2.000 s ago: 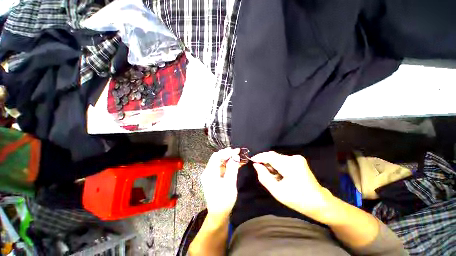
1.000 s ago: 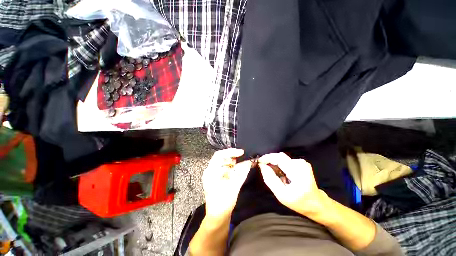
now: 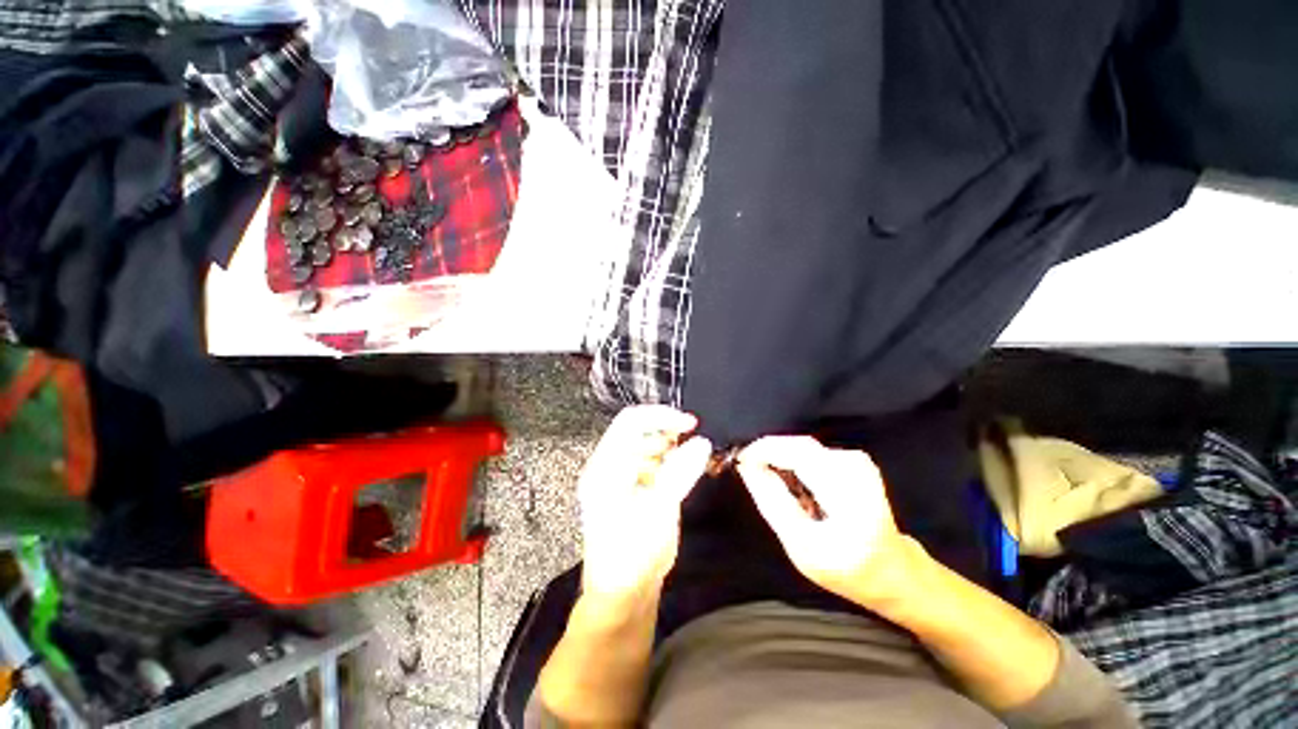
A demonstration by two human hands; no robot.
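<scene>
A black garment [image 3: 826,242] with black-and-white plaid lining [image 3: 658,285] hangs over the table's front edge into my lap. My left hand [image 3: 634,506] pinches a small dark button [image 3: 719,460] just below the garment's lower left corner. My right hand [image 3: 826,516] is close on its right, with thumb and index fingertips together at the button. A small dark brown item [image 3: 800,493] sits in my right palm; I cannot tell what it is. No needle or thread can be made out.
Loose dark buttons [image 3: 330,214] lie on a red plaid cloth [image 3: 477,192] on the white table [image 3: 562,257], below a clear plastic bag [image 3: 406,71]. Garments are heaped at far left and lower right. A red stool [image 3: 292,520] stands on the floor at left. A beige cloth [image 3: 1061,491] lies at right.
My fingertips have come together at the button, after being slightly apart two seconds ago. The garment appears shifted a little right in the picture, and the table and stool slightly left and up.
</scene>
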